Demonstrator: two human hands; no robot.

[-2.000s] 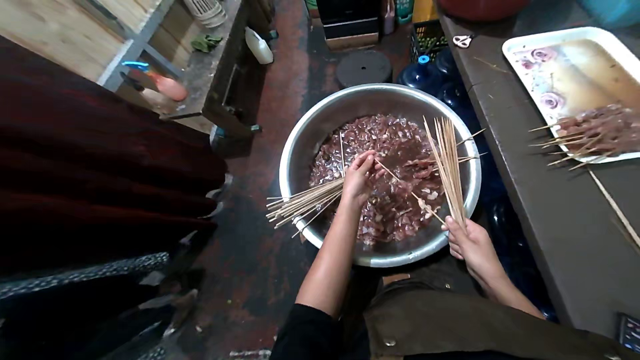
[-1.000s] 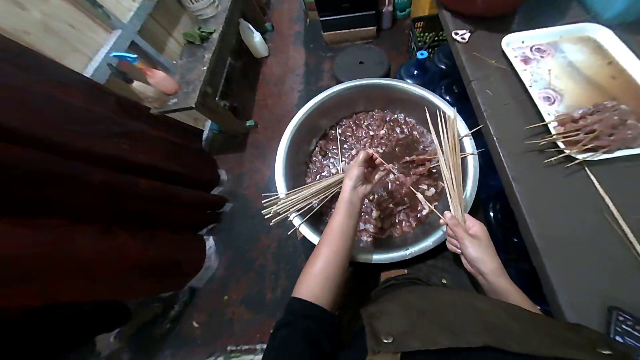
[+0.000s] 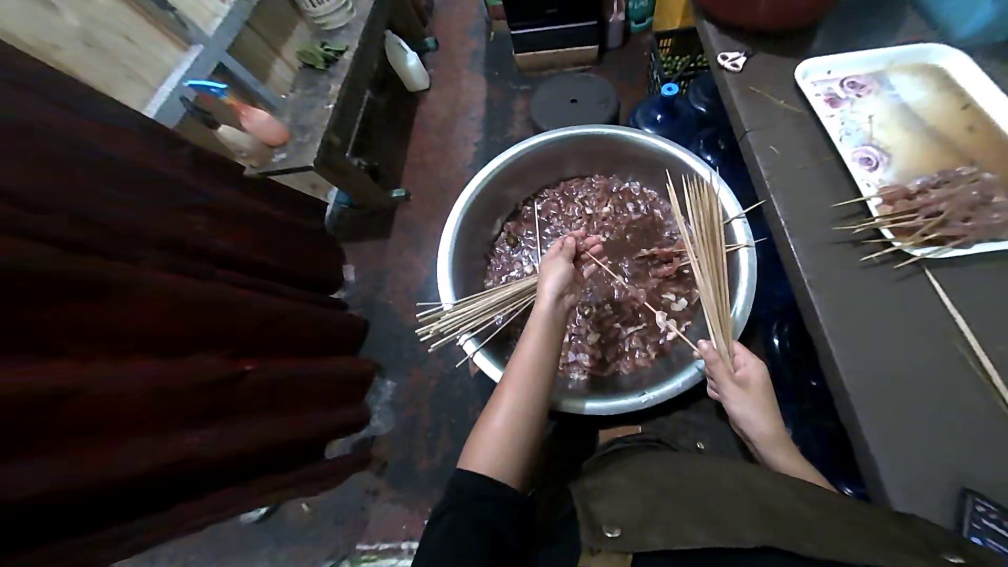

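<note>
A large metal basin [image 3: 465,228] holds pieces of raw meat [image 3: 598,339] in dark liquid. My right hand [image 3: 732,382] grips a fan of bamboo skewers [image 3: 709,260] upright at the basin's right rim, along with the lower end of a single skewer [image 3: 642,302] that slants up to the left. A pale piece sits on that skewer near its lower part. My left hand [image 3: 573,264] is over the meat at the skewer's upper end; whether its fingers pinch a piece is unclear. Another bundle of skewers [image 3: 480,311] lies over the left rim, partly behind my left wrist.
On the dark table at right, a floral tray [image 3: 827,102] carries skewered meat [image 3: 945,205] and brown liquid. Blue water jugs [image 3: 669,114] stand beside the basin, a round stool [image 3: 573,102] behind it. A dark red curtain [image 3: 181,315] hangs at left, near a wooden bench [image 3: 346,102].
My left hand stays near the skewer's upper end, with only small finger movements. My right hand keeps its grip on the skewers.
</note>
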